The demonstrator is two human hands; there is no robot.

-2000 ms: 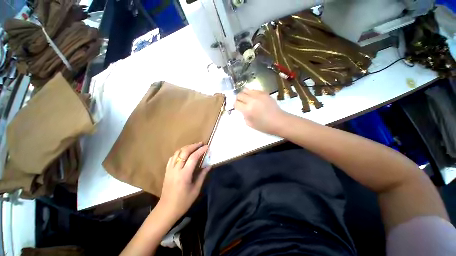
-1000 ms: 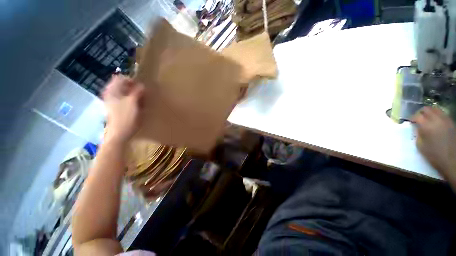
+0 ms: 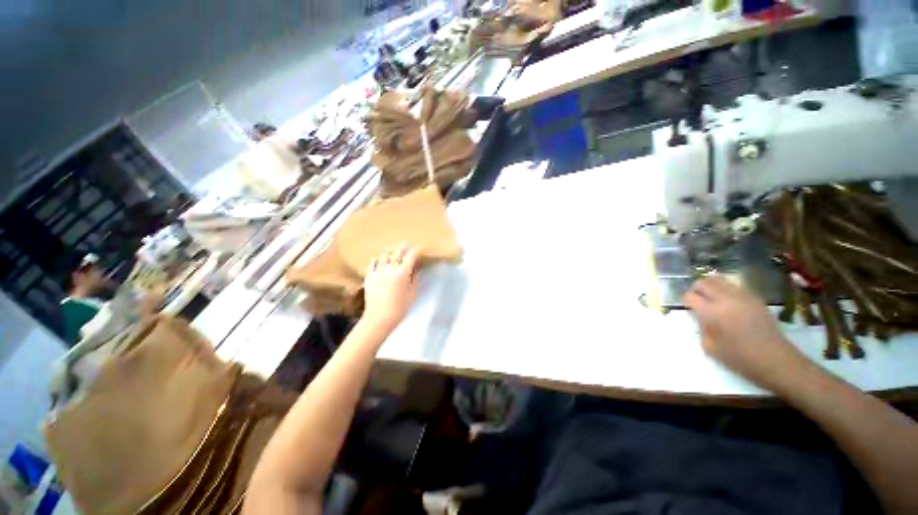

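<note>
My left hand lies on the near edge of a pile of tan fabric panels at the table's left end; whether its fingers pinch the top panel cannot be told. My right hand is at the silver needle plate, just below the presser foot area of the white sewing machine. Its fingers are bent together, and nothing clear shows in them. Tan panels with gold zipper edges hang in a stack at the lower left.
A zipper bundle lies right of the needle, with a small red item on it. A tied brown fabric bundle stands behind the panel pile. The white table's front edge runs above my dark-clothed lap. A person is at far left.
The view has swung left. The zippered panel left the table in my left hand, and a zippered stack now shows at lower left. My left hand has moved to the panel pile; my right stays by the needle.
</note>
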